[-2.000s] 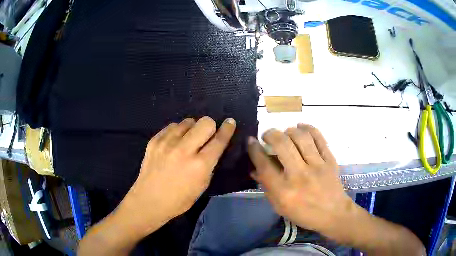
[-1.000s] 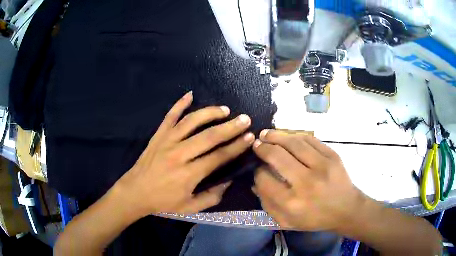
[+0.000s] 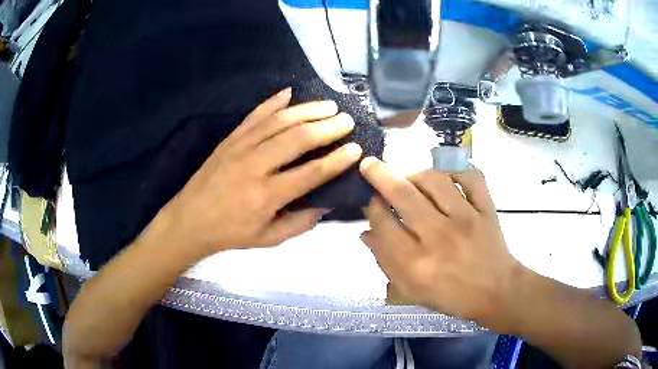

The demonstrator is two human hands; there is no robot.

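A black fabric panel (image 3: 166, 79) lies on the white machine table, its right edge running under the sewing machine head (image 3: 405, 58). My left hand (image 3: 263, 173) lies flat on the panel with its fingers spread, fingertips just below the needle area. My right hand (image 3: 440, 238) is at the panel's lower right corner, thumb and forefinger at the edge, the forefinger near my left fingertips. The fingers appear to pinch the cloth edge, partly hidden beneath them. The needle and presser foot are not clearly visible.
Scissors (image 3: 620, 256) with yellow and green handles lie at the right, beside black thread scraps (image 3: 593, 179). A dark rounded rectangle (image 3: 535, 124) lies behind the tension knob (image 3: 542, 99). A measuring strip (image 3: 325, 317) follows the table's front edge. Dark cloth (image 3: 36, 122) is heaped at left.
The panel has moved forward toward the machine head, uncovering the white table's front part. Both hands have moved forward with it; since the oldest frame my left fingers have spread and the hands have come together.
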